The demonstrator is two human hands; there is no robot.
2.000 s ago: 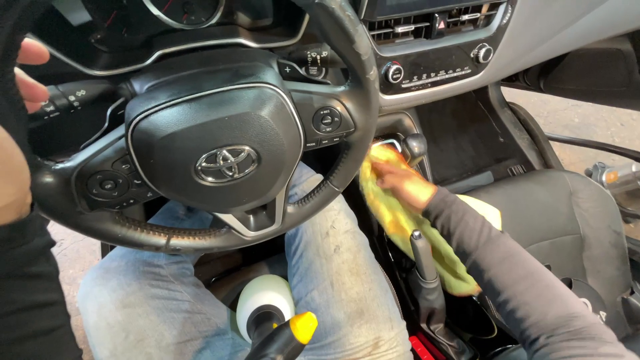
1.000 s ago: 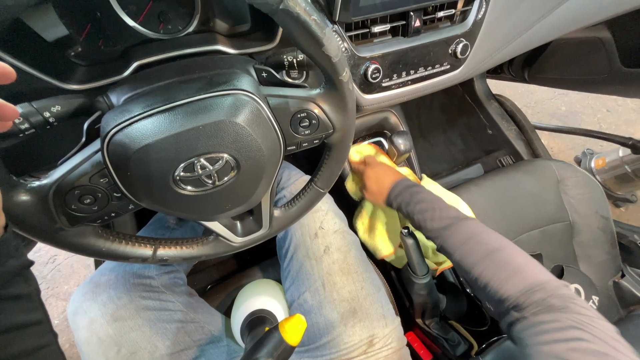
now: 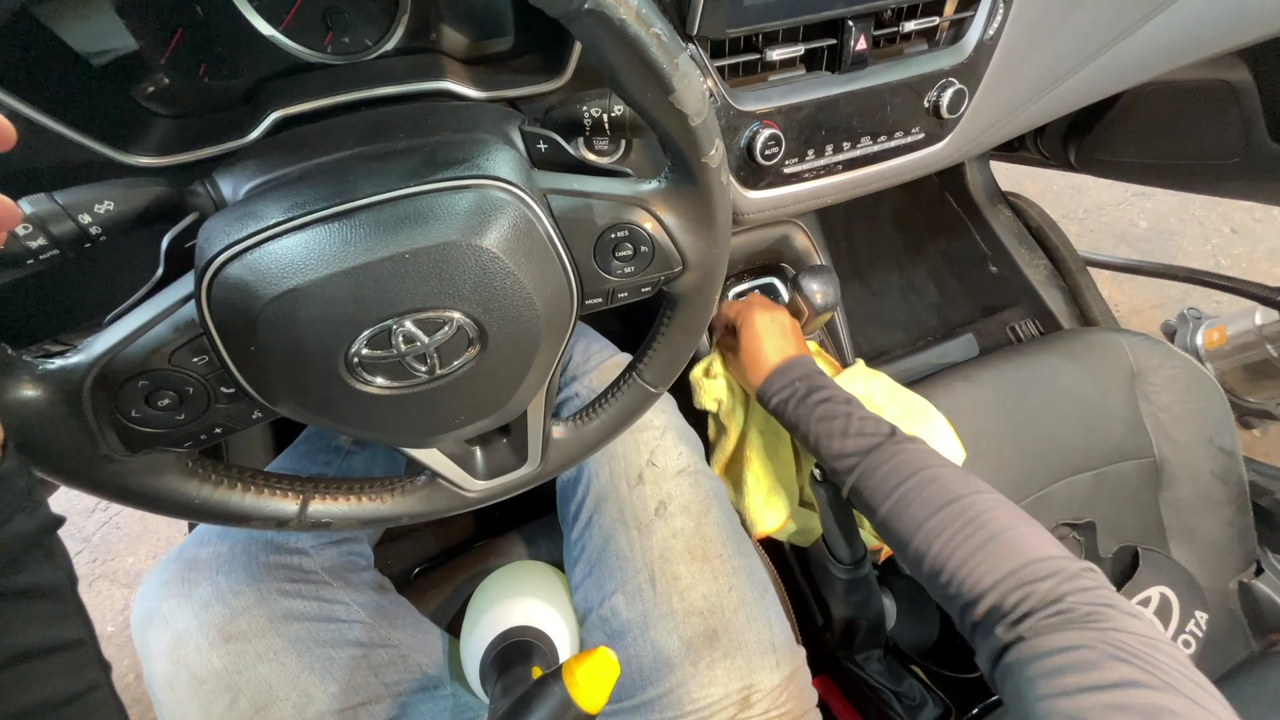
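Observation:
My right hand (image 3: 758, 338) is closed on a yellow microfiber cloth (image 3: 765, 450) at the centre console, just left of the gear lever knob (image 3: 817, 290). The cloth hangs down toward the handbrake lever (image 3: 838, 515), and my forearm crosses over part of it. Only the fingertips of my left hand (image 3: 6, 170) show at the left edge, beside the stalk; whether they hold anything is hidden. A white spray bottle (image 3: 520, 610) with a black and yellow trigger head stands between my thighs.
The worn steering wheel (image 3: 700, 220) with its Toyota emblem fills the left and middle. Climate controls (image 3: 840, 140) sit above the console. On the right are a black passenger seat (image 3: 1080, 420) and, beyond it, a grey device (image 3: 1230, 345) with a black hose (image 3: 1180, 275).
My right hand has shifted from the middle of the cloth to its upper end, near the gear lever's left side. The view has moved slightly. My left hand shows less at the edge.

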